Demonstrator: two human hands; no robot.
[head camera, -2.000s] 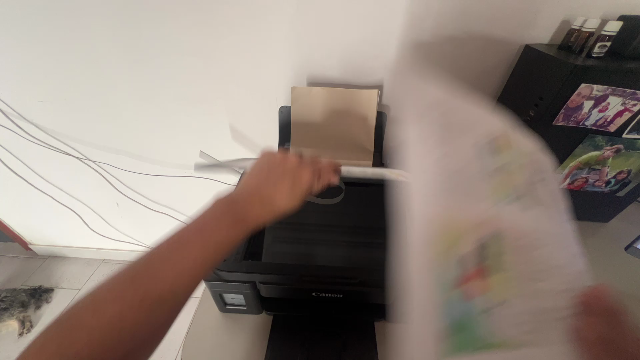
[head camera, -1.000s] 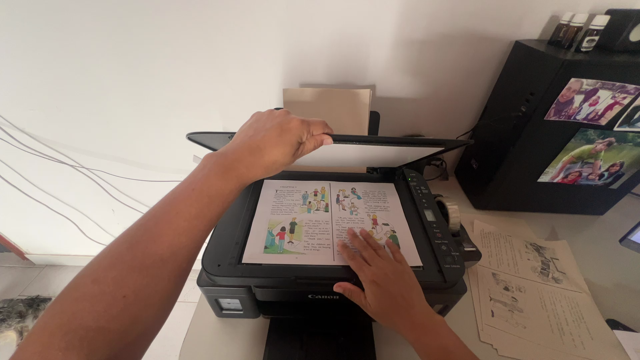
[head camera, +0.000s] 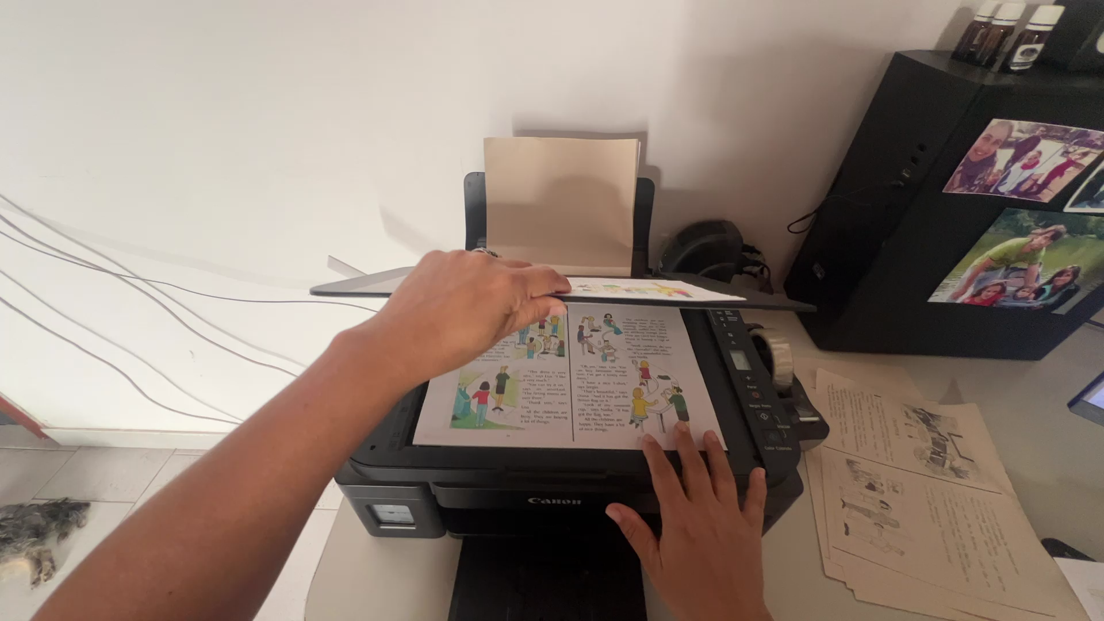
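A black Canon printer-scanner (head camera: 483, 470) stands on the table with an illustrated printed sheet (head camera: 565, 388) lying face up on its glass. My left hand (head camera: 483, 302) grips the front edge of the partly raised scanner lid (head camera: 759, 302). Part of another colour-printed sheet (head camera: 638, 288) shows on top of the lid, beside my left fingers. My right hand (head camera: 699, 509) is spread with its fingertips at the front right edge of the sheet on the glass; it holds nothing.
Brown paper (head camera: 561, 203) stands in the rear feed. A tape roll (head camera: 772, 358) sits by the control panel. Printed pages (head camera: 923, 500) lie on the table at right, before a black computer case (head camera: 862, 172) topped by small bottles (head camera: 1000, 34). Cables (head camera: 147, 302) run along the wall; a furry animal (head camera: 39, 535) is on the floor.
The sheet held up two seconds ago is gone from the foreground. Since one second ago the lid has come lower, and my right hand has drawn back from the page's middle to its front edge.
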